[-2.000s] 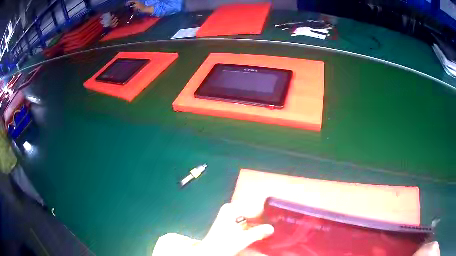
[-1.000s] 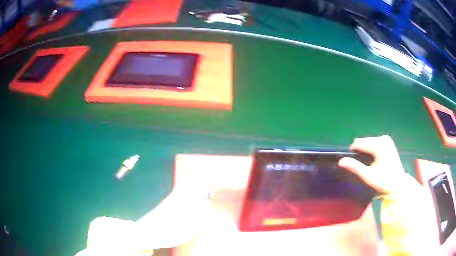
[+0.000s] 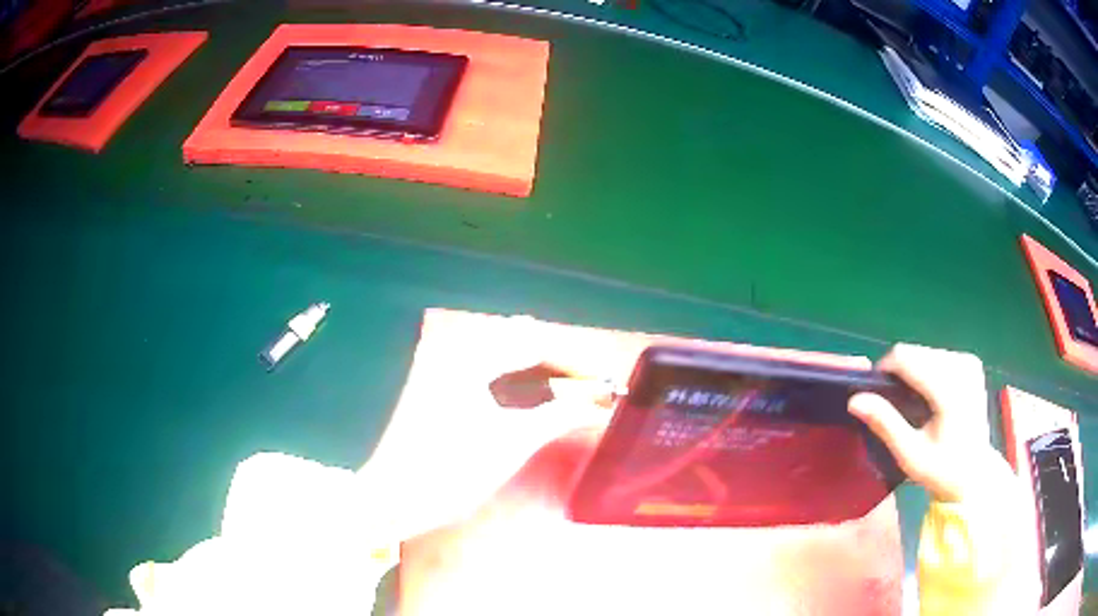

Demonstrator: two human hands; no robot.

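A black tablet point(image 3: 735, 445) with pale Chinese text on its screen is tilted up over an orange foam pad point(image 3: 843, 566). My right hand point(image 3: 927, 415) grips its upper right corner, thumb on the front. My left hand point(image 3: 470, 421), washed out by glare, is at the tablet's left edge. Its fingertips pinch a small light piece point(image 3: 612, 389) at that edge; what it is cannot be told. A dark reddish shape point(image 3: 521, 388) shows at these fingers, unclear. A silver-white plug point(image 3: 295, 335) lies loose on the green surface to the left.
Beyond, a tablet point(image 3: 352, 90) with green and red buttons lies on an orange pad point(image 3: 506, 120); another tablet point(image 3: 94, 84) is far left. At the right are two more tablets point(image 3: 1057, 511) on pads. White-edged stacked sheets point(image 3: 951, 114) stand at the back right.
The view has shifted right. The tablet was low in the hands, then raised and tilted. My left hand has moved to the tablet's left edge. The far tablet's screen now shows coloured buttons.
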